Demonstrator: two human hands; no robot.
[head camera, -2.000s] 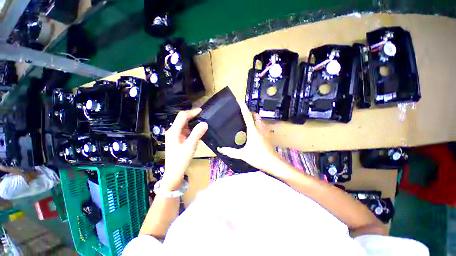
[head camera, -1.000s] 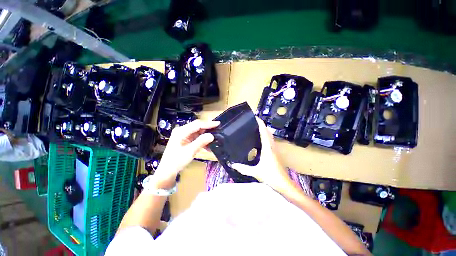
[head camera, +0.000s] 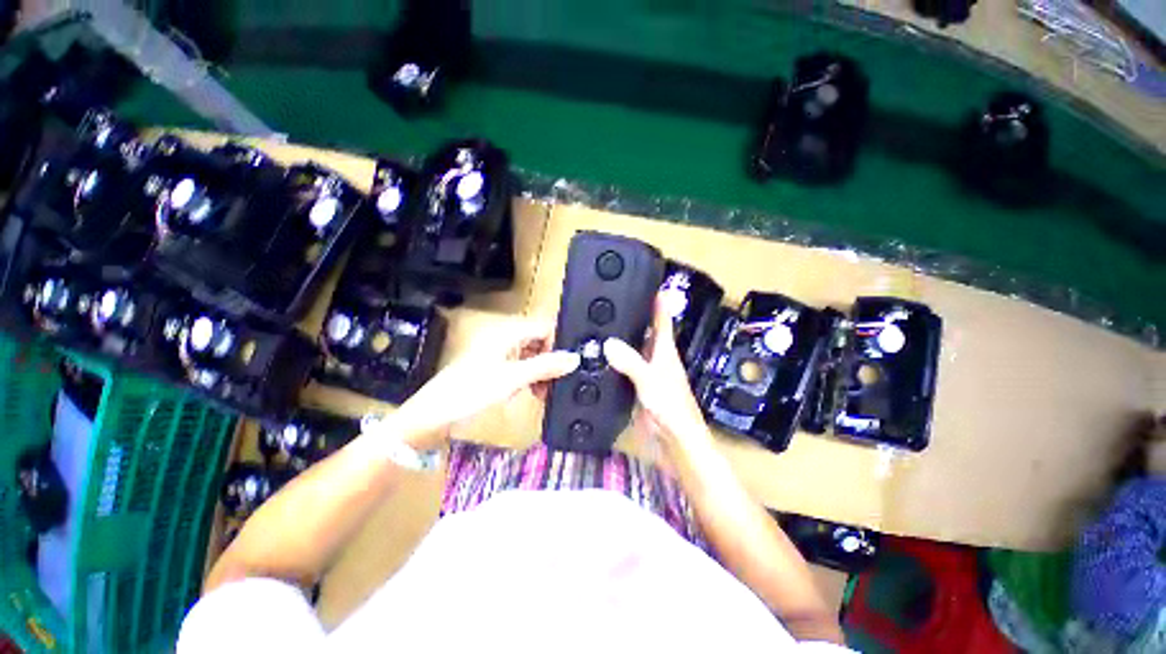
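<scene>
A black housing is held upright in front of me, its narrow face towards me with a row of several round dark buttons or rings. My left hand grips its left side, thumb on the face near the middle. My right hand grips its right side, thumb also near the middle round part. The fingers behind the housing are hidden. Open black housings with silver discs lie on the tan bench to the right, such as one housing and another housing.
Black housings are clustered on the left. A green crate stands lower left. The green conveyor runs beyond the bench with black units on it. A red stool and part of a person in blue cloth are lower right.
The held housing has turned from its slanted plain side to its narrow face with round parts. Both thumbs have moved onto that face. The camera view has shifted, showing more of the conveyor.
</scene>
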